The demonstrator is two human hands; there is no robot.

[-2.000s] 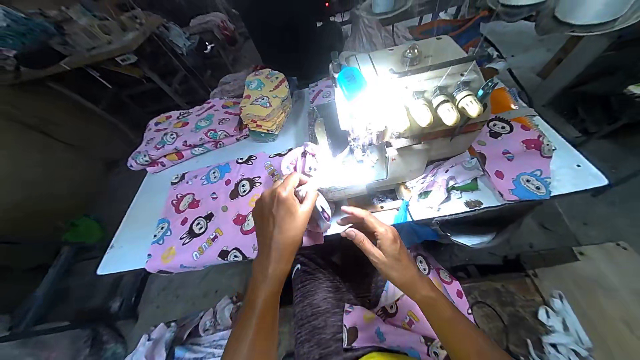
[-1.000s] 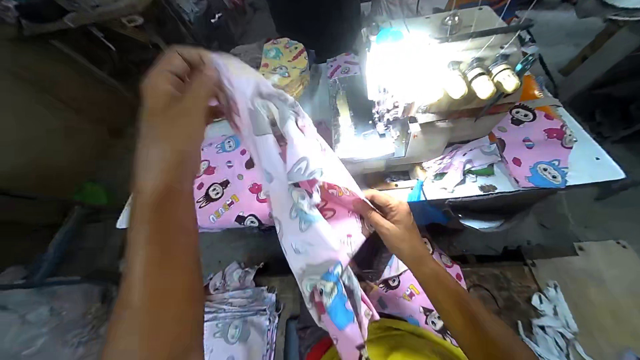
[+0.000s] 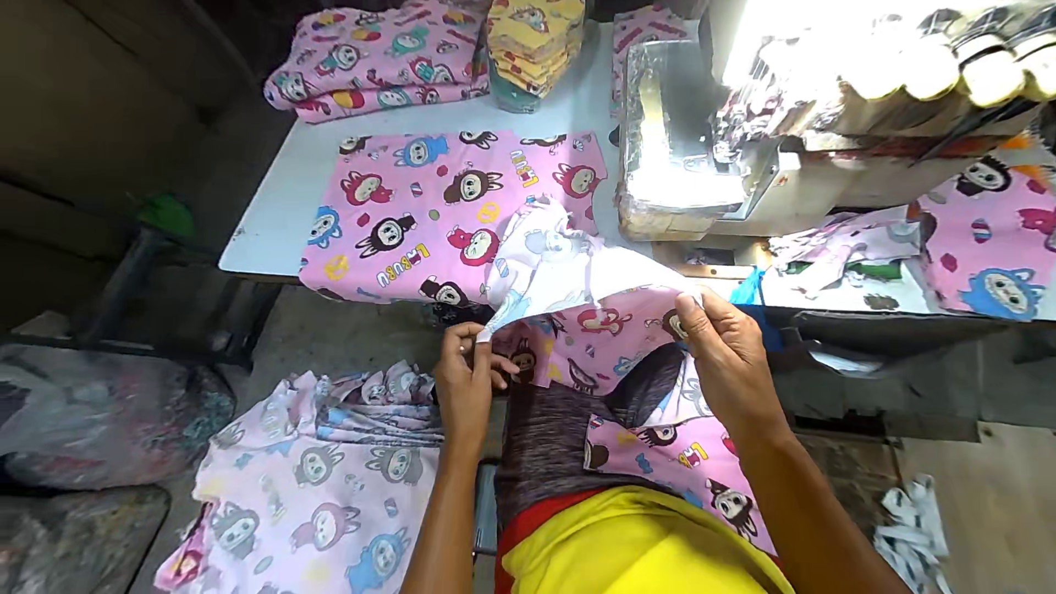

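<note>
A pink cartoon-print fabric piece [image 3: 549,272], its pale reverse side partly turned up, hangs between my hands above my lap. My left hand [image 3: 470,371] pinches one edge, and my right hand [image 3: 726,346] grips the opposite end between thumb and fingers. Behind it, flat pink printed fabric [image 3: 412,210] lies on the white table [image 3: 264,223]. An overlock-type sewing machine [image 3: 825,157] with its lamp lit stands at the right. Another pink printed piece [image 3: 660,445] rests over my right thigh.
Folded pink fabric [image 3: 379,62] and a stack of yellow printed pieces [image 3: 536,41] sit at the table's back. Fabric scraps [image 3: 850,247] and more pink cloth [image 3: 998,239] lie right of the machine. A pile of printed pieces [image 3: 322,495] is low left, near plastic bags [image 3: 107,412].
My left hand was raised high with the long fabric piece a second ago; it is now low, above my lap. The cloth now spans sideways between both hands. The view has shifted downward.
</note>
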